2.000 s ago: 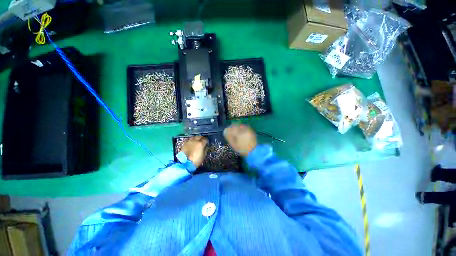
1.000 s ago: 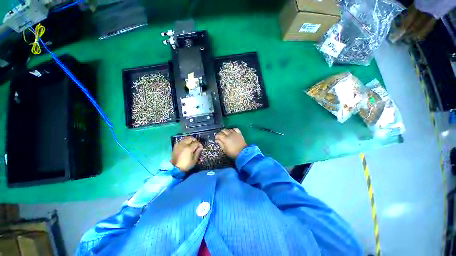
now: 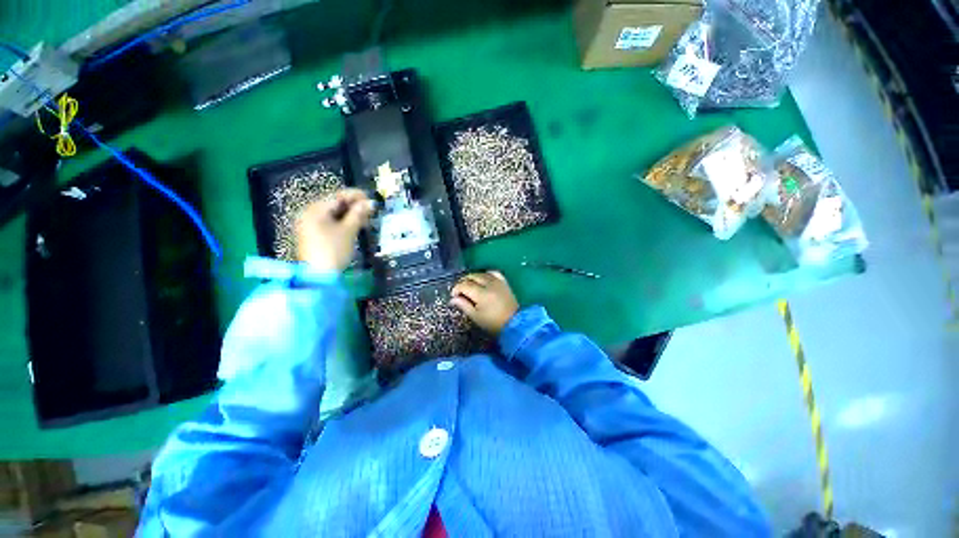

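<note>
My left hand (image 3: 332,228) is raised beside the left of the fixture's silver block (image 3: 406,230), over the edge of the left parts tray (image 3: 256,200). Its thumb and fingertips are close together; any part between them is too small to tell. My right hand (image 3: 486,301) rests at the right side of the front parts tray (image 3: 368,342), fingertips at the heap of tiny metal parts (image 3: 415,324). Whether it holds a part cannot be told. The long black fixture (image 3: 391,142) stands between the side trays, with a small yellowish piece (image 3: 390,180) above the silver block.
The right parts tray (image 3: 550,215) flanks the fixture. A thin dark tool (image 3: 563,270) lies to its lower right. A large black bin (image 3: 95,294) is at far left, near a blue cable (image 3: 168,193). Bags of brownish parts (image 3: 689,179), a bag of grey parts (image 3: 749,53) and a cardboard box (image 3: 631,34) are right.
My left hand has left the front tray and moved up beside the silver block. My right hand stays at the front tray's right side. The view has shifted and tilted slightly.
</note>
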